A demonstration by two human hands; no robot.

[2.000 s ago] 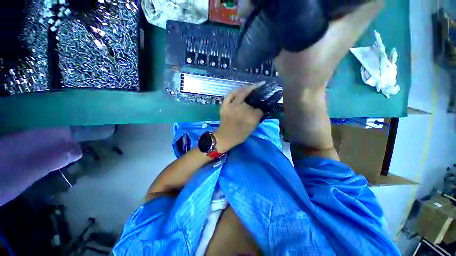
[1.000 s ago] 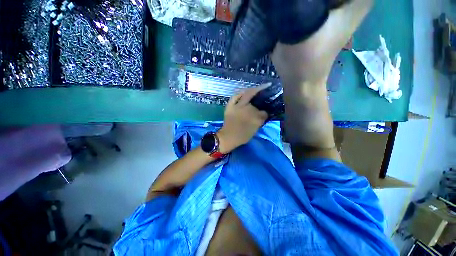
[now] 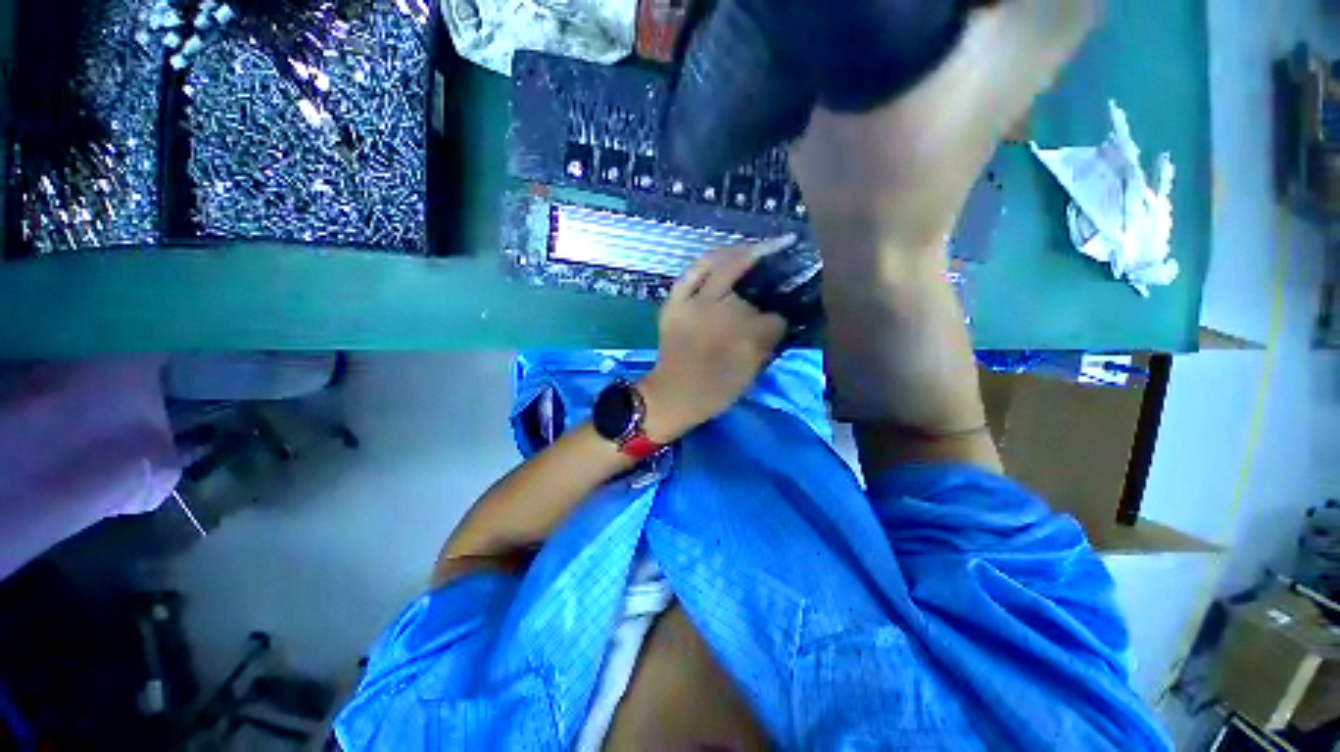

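A dark slotted jig plate lies on the bench with a row of black power transistors on it. A silvery finned heat sink lies in the jig along its near side. My left hand, with black coverings on its fingers, rests at the jig's near edge; whether its fingers grip is hidden. My right hand is large, blurred and near the camera, closed around a thick dark electric screwdriver above the jig. The screwdriver's tip is not distinct, and my right forearm hides the jig's right part.
A black divided tray heaped with silver screws stands left, with white-tipped pieces at its top. A crumpled white cloth lies behind the jig and another at bench right. An open cardboard box is below the right edge.
The view has shifted slightly, so the tray and jig sit a little further right in the picture. Both hands keep nearly the same pose, with the screwdriver still held.
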